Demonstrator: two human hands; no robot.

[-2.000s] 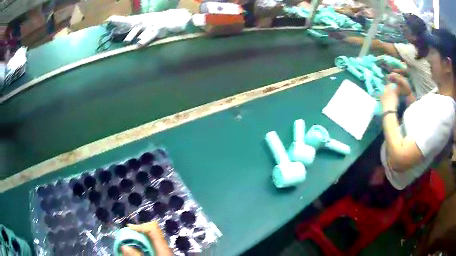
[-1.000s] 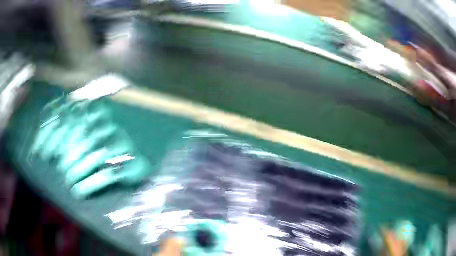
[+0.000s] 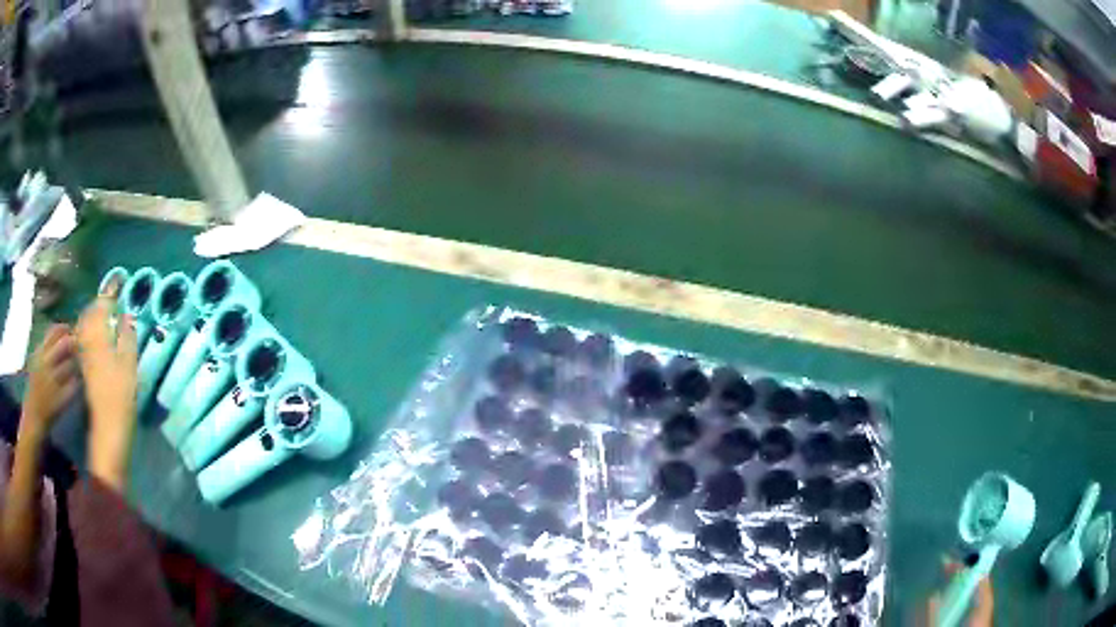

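Observation:
My right hand point(image 3: 967, 603) is at the bottom right, cut off by the edge, and holds the handle of a turquoise device point(image 3: 1011, 514) with its round head up. My left hand is not in view. Rows of black discs point(image 3: 778, 488) lie in a crinkled clear plastic sheet point(image 3: 404, 490) in the middle. At left, several turquoise devices point(image 3: 240, 463) lie side by side with their heads facing up and dark centres. The nearest one has a shiny centre.
Another person's hands point(image 3: 108, 367) are at the far left beside the row. Loose turquoise devices point(image 3: 1071, 549) lie at far right. A pale strip point(image 3: 661, 294) edges the dark green conveyor point(image 3: 587, 159). A white scrap point(image 3: 251, 225) lies at the foot of a post point(image 3: 196, 110).
The view has swung left and steadied. The device at the plastic sheet, with a hand on it, no longer shows there. My right hand and its device are at the lower right.

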